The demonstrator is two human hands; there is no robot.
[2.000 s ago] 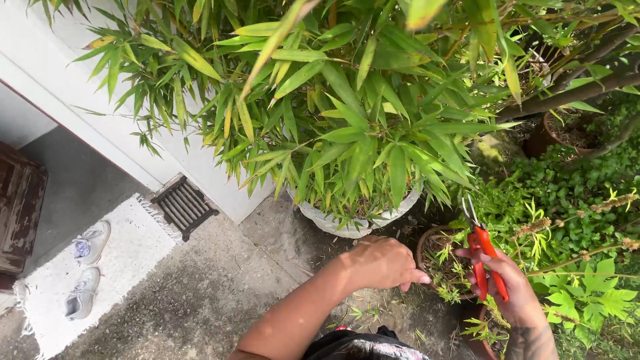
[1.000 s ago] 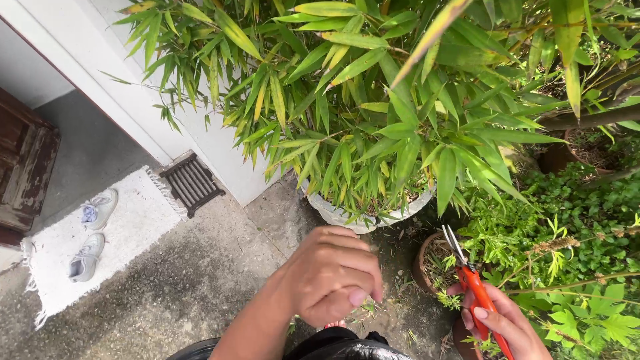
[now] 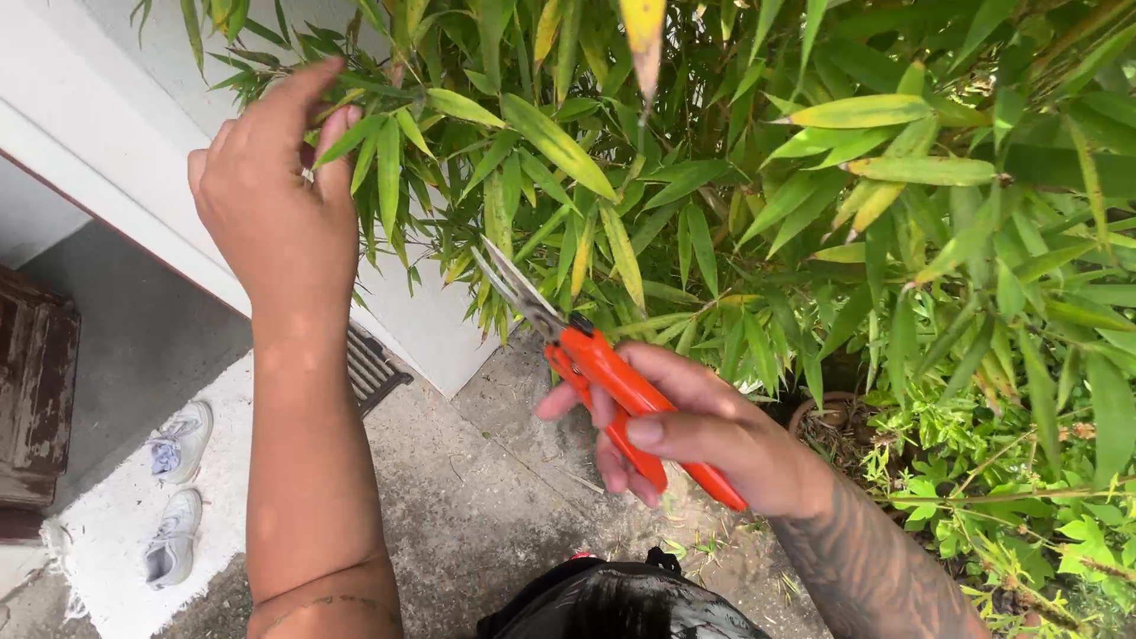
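My left hand (image 3: pixel 284 169) is raised at the upper left, its thumb and forefinger around the leafy tip of a bamboo shoot (image 3: pixel 377 98); whether the fingers pinch it is hard to tell. In my right hand (image 3: pixel 683 426) are orange-handled pruning shears (image 3: pixel 612 382), their blades slightly apart and pointing up and left at the lower edge of the bamboo foliage (image 3: pixel 568 151). Nothing is seen between the blades. Many bamboo leaves are green, some yellow with brown tips.
A white wall (image 3: pixel 417 311) stands behind the foliage at left. Below it are a metal drain grate (image 3: pixel 373 368), a white fringed mat (image 3: pixel 226 444) with a pair of sneakers (image 3: pixel 173 537), and a wooden door (image 3: pixel 35 399). A clay pot (image 3: pixel 821 408) and low plants (image 3: pixel 1056 532) lie at right.
My left hand has moved up and left, from below the bamboo to its leaves. The shears in my right hand have moved left, away from the clay pot, to the bamboo's lower edge.
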